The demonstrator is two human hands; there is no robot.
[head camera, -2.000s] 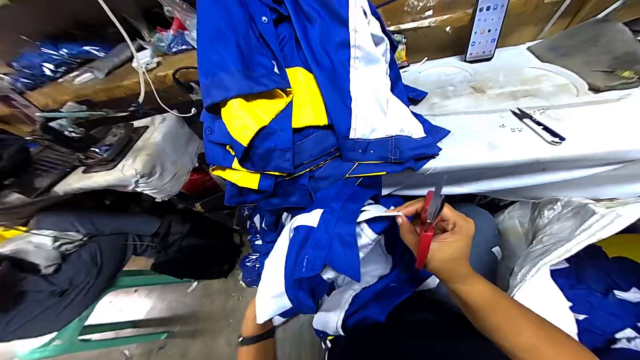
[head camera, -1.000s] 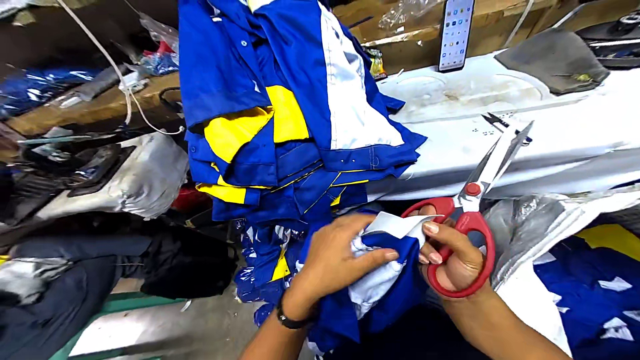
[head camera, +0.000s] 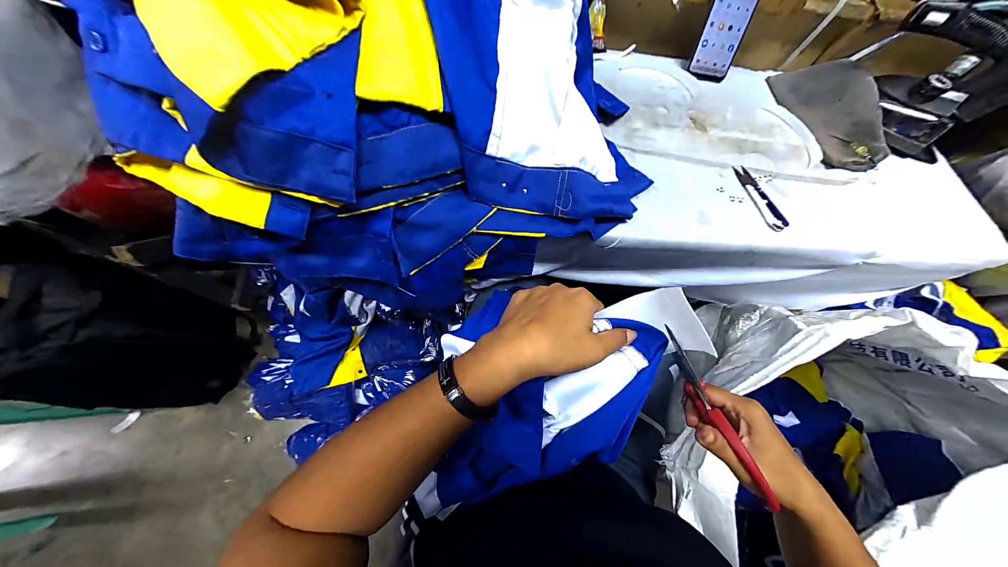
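My left hand (head camera: pixel 551 331), with a dark band on its wrist, grips the folded edge of a blue and white garment (head camera: pixel 591 402) over my lap. A piece of white backing (head camera: pixel 669 315) sticks out past that edge. Just right of it my right hand (head camera: pixel 736 437) holds red-handled scissors (head camera: pixel 728 441). Their blades point up and left beside the garment's edge and look nearly closed. Part of the cloth is hidden under my left hand.
Blue, yellow and white garments (head camera: pixel 315 173) hang over the white-covered table (head camera: pixel 890 236). Thread snips (head camera: pixel 760 198), a phone (head camera: pixel 723 35) and a grey cloth (head camera: pixel 831 110) lie there. At the lower right stands a white sack (head camera: pixel 890 370) of cloth; plastic-wrapped garments (head camera: pixel 315 394) sit on the floor.
The scissors' blades, spread wide a second ago, are now almost together and lower, beside the cloth. My left hand lies further over the garment's edge. The view has shifted.
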